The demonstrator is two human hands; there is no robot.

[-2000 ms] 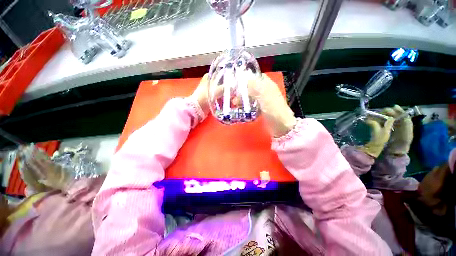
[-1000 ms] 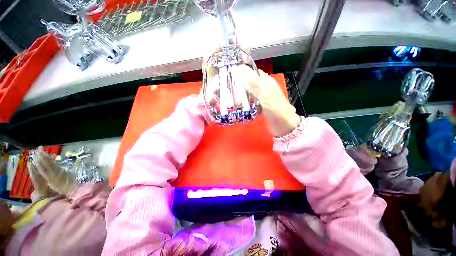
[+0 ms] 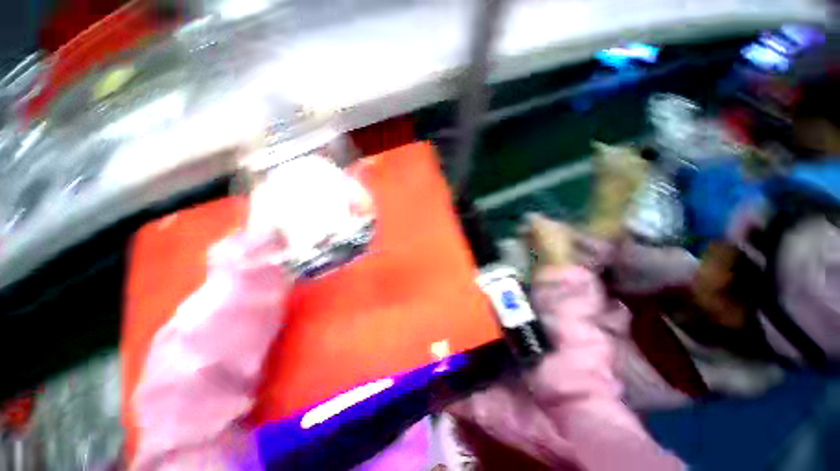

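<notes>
The view is blurred. The clear balloon-dog figure (image 3: 336, 225) shows as a bright, overexposed shape with a dark shiny lower edge, over the upper part of the red-orange lid (image 3: 396, 285). My left hand (image 3: 267, 210) is at the figure's left side and holds it; its fingers are lost in glare. My right hand (image 3: 551, 241) is off the figure, to the right of the box, small and blurred. Whether it holds anything cannot be made out.
The UV curing box (image 3: 359, 414) glows purple along its front edge, with a white-labelled panel (image 3: 507, 299) at its right. A metal post (image 3: 474, 101) stands behind. Another worker's hand (image 3: 617, 189) and shiny parts are at the right. A white shelf (image 3: 387, 55) crosses the back.
The view has swung, so the box sits further left and tilted. My right hand has left the figure and moved out to the right. My left hand stays at the figure.
</notes>
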